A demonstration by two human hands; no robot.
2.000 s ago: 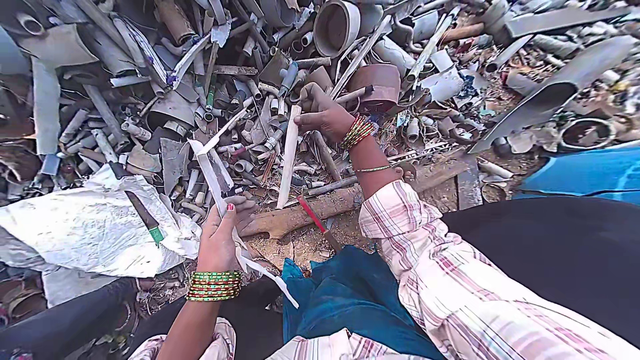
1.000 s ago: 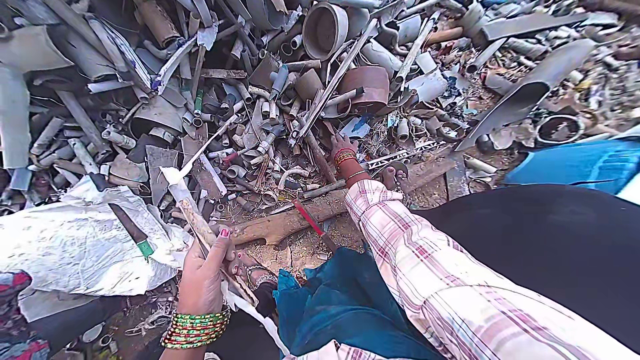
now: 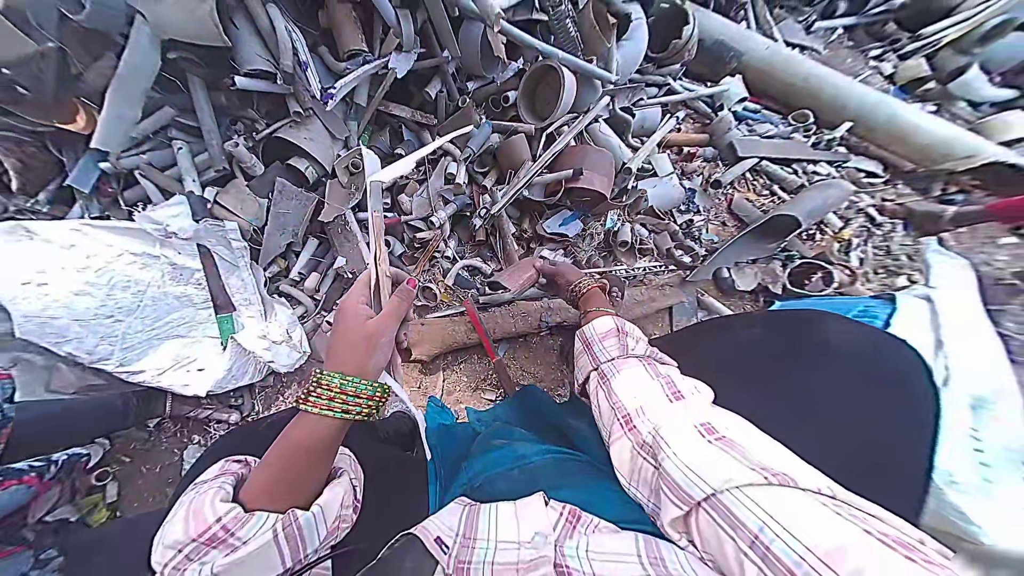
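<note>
My left hand, with green bangles at the wrist, grips several long flat white and brownish strips that stand up from the fist; a thin white end hangs below it. My right hand is closed on the end of a reddish-brown curved pipe piece, just above a wooden log. Between the hands a tool with a red handle leans against the log. Scrap plastic pipe pieces are heaped beyond both hands.
A white sack lies at the left with a dark bar with a green end on it. A cut grey pipe and a long large pipe lie at the right. A person's limb shows at the right edge.
My right hand was down in the heap a second ago; it is now nearer the log, with the reddish-brown piece in it. My left hand has kept its hold on the strips.
</note>
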